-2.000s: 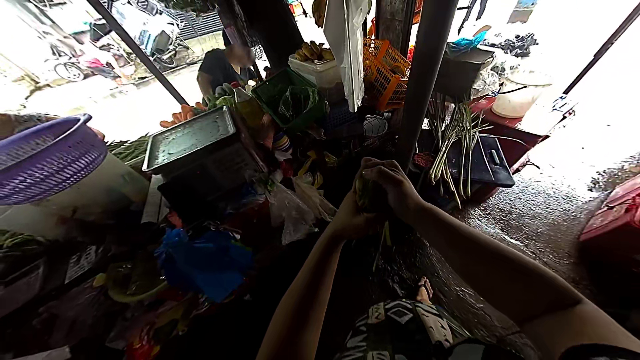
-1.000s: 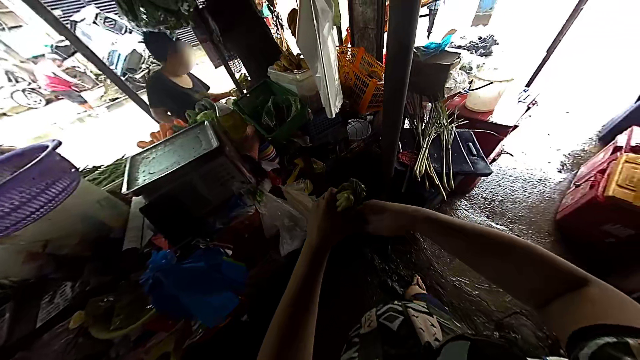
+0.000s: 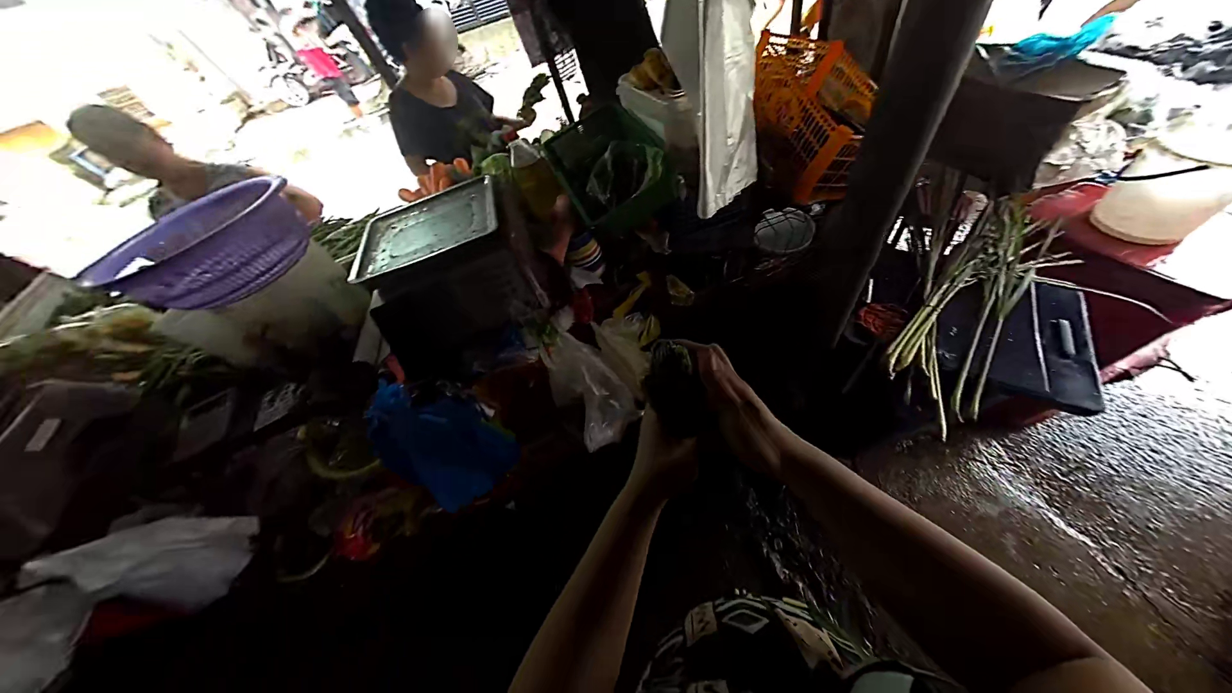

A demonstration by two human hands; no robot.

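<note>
Between my two hands is a dark green leafy bundle (image 3: 674, 380), too dim to name more exactly. My left hand (image 3: 666, 448) grips it from below and from the left. My right hand (image 3: 733, 409) lies along its right side, fingers pointing up; shadow hides whether they close on it. Just left of the hands hang clear plastic bags (image 3: 597, 385). A blue plastic bag (image 3: 438, 443) lies farther left, below a weighing scale with a metal tray (image 3: 428, 231).
A purple plastic basket (image 3: 207, 245) sits on a pale bucket at left. Two people (image 3: 438, 111) stand across the stall. A dark post (image 3: 910, 164) rises right of my hands, beside long green stalks (image 3: 938, 322) on a black lid. An orange crate (image 3: 808, 106) stands behind.
The hands, somewhat apart a second ago, are closer together around the bundle. A second person has come into view at the left as the view turned left.
</note>
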